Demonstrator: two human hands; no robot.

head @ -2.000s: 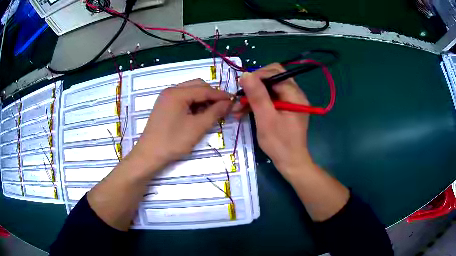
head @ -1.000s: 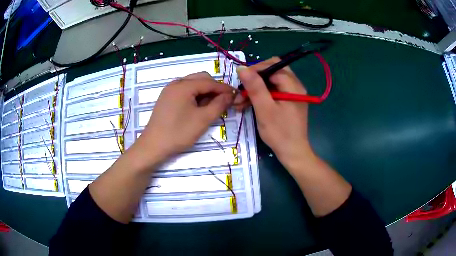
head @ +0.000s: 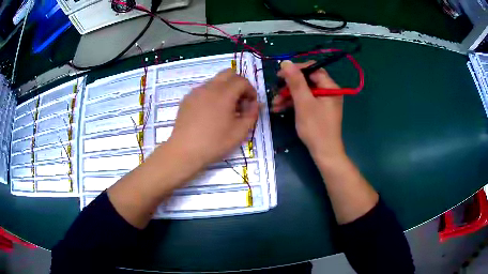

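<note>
My right hand [head: 315,101] holds the red test probe [head: 334,92] and the black test probe [head: 321,65] together, right of the tray. My left hand [head: 219,115] is over the right column of the battery tray [head: 272,187], fingers curled and blurred. Whether it pinches a lead connector cannot be seen. Long silvery-white pouch cells [head: 214,201] lie in the slots, with yellow tape [head: 249,198] and thin leads at their right ends. My left hand hides the cells in the middle.
A second battery tray [head: 52,193] lies at the left. The off-white tester [head: 101,18] stands at the back left, with probe cables [head: 208,27] running from it. Several white connectors lie behind the tray. A black cord [head: 315,24] lies at the back. A red stool [head: 464,214] shows at the lower right.
My hands have moved apart; the probes in my right hand are away from my left fingertips. The trays now appear slightly further right and higher in view.
</note>
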